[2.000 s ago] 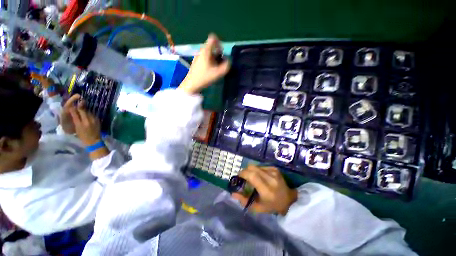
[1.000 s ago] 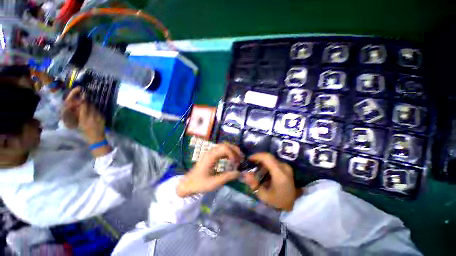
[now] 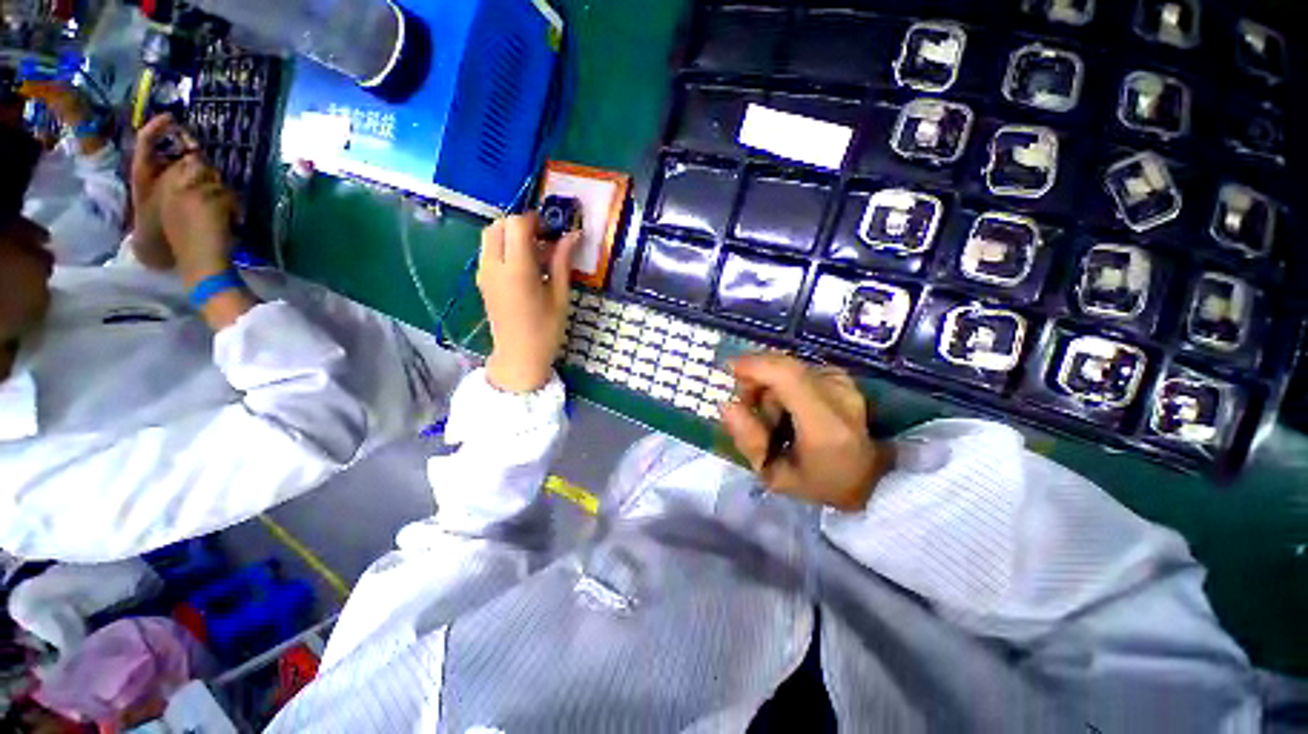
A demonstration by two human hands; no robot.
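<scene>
My left hand (image 3: 528,287) holds a small dark watch housing (image 3: 558,215) between thumb and fingers, over the white face of the orange-bordered fixture (image 3: 614,230). Whether the housing touches the fixture cannot be told. My right hand (image 3: 806,430) is curled at the bench edge, with a dark thin thing, likely tweezers (image 3: 782,435), partly showing between its fingers. Rows of white adhesive pads (image 3: 648,353) lie between my hands. The black blister tray (image 3: 735,208) holds rounded-square housings in many pockets; several pockets at its left are empty.
A blue box (image 3: 495,108) stands at upper left, with a grey clear cylinder (image 3: 344,36) over it. Thin cables (image 3: 416,273) run beside the fixture. A white label (image 3: 796,136) lies on the tray. Another worker in a white smock (image 3: 215,387) sits at left, hands raised.
My left hand has moved away from my right hand to the fixture, carrying the housing. My right hand stays near the pads. The view has shifted, bringing the tray and box higher in the picture.
</scene>
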